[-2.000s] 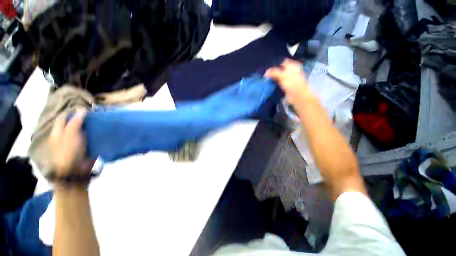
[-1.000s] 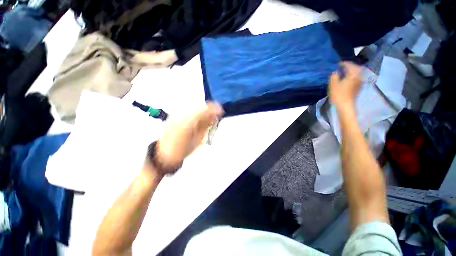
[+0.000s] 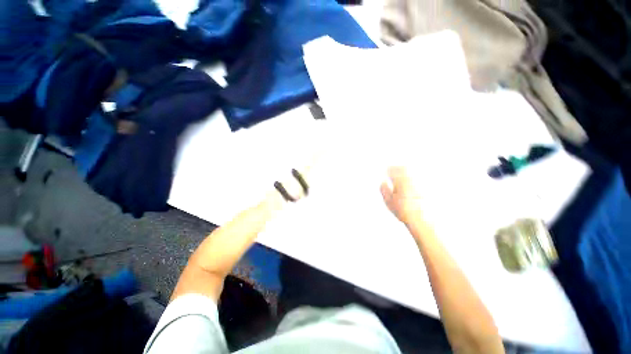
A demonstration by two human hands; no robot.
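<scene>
The white pattern template (image 3: 387, 79) lies over the white table, its top edge crisp against blue cloth and a beige garment. My left hand (image 3: 313, 164) is over the white surface left of centre, blurred and washed out; whether it holds anything is hidden. My right hand (image 3: 401, 193) is near the middle with fingers curled; nothing is clearly visible in it. The black and green marking tool (image 3: 519, 162) lies to the right. The yellowish block (image 3: 526, 245) sits below it on the table.
Navy and blue trousers (image 3: 277, 66) are heaped at the upper left. The beige garment (image 3: 470, 34) lies at the far side. Folded blue cloth (image 3: 605, 228) is at the right end. Grey speckled floor (image 3: 156, 238) shows beyond the table's near edge.
The view has swung left. The blue cloth, between my hands two seconds ago, now lies at the right, out of my hands. Both hands have moved over the white surface near the template.
</scene>
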